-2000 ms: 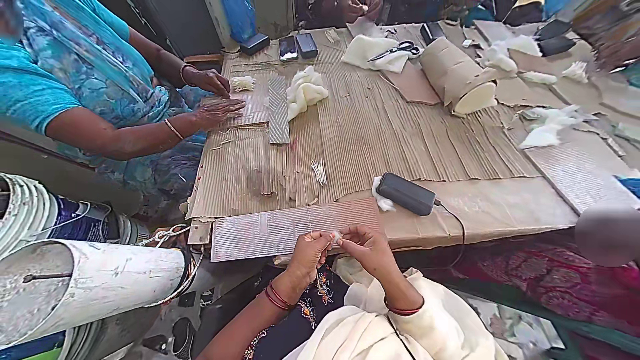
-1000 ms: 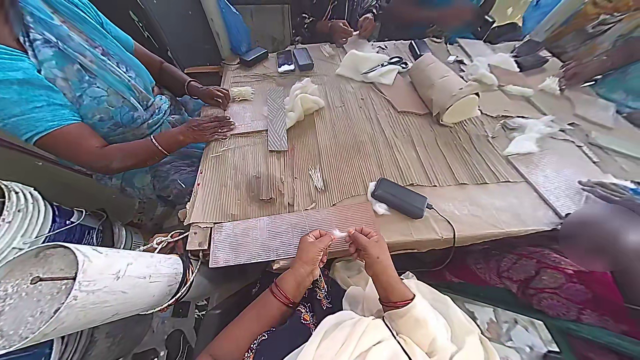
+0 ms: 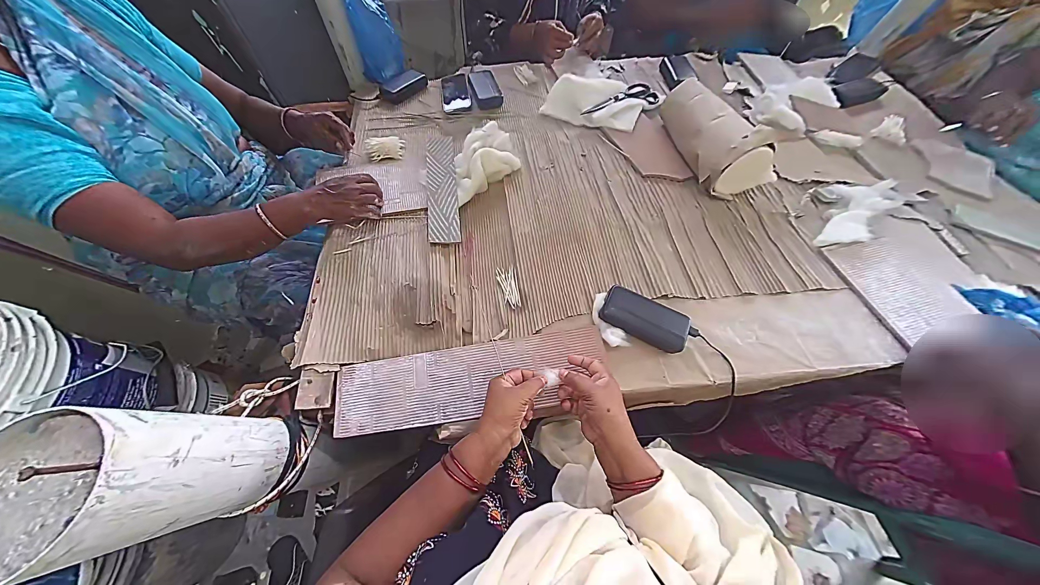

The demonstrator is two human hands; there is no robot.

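Observation:
My left hand (image 3: 513, 400) and my right hand (image 3: 591, 392) meet above the near edge of the ribbed board (image 3: 439, 382). Between their fingertips they pinch a small tuft of white cotton (image 3: 552, 377). A thin stick or strand also shows at my left hand, above and below its fingers. Beyond the board lies a small pile of thin white sticks (image 3: 509, 288), probably cotton wicks. A black rectangular device (image 3: 644, 318) with a cable rests on a piece of cotton (image 3: 611, 331), to the right of the pile.
Corrugated cardboard (image 3: 585, 227) covers the table. A co-worker's hands (image 3: 349, 199) work at the left. A patterned strip (image 3: 443, 191), a cotton wad (image 3: 486, 161), scissors (image 3: 624, 97) on cotton and a cardboard roll (image 3: 711, 134) lie farther back. A white pipe-like container (image 3: 187, 459) stands lower left.
My hands were close together two seconds ago, then drew apart with the cotton stretched between them; now they are slightly closer again. The co-worker's near hand has shifted a little.

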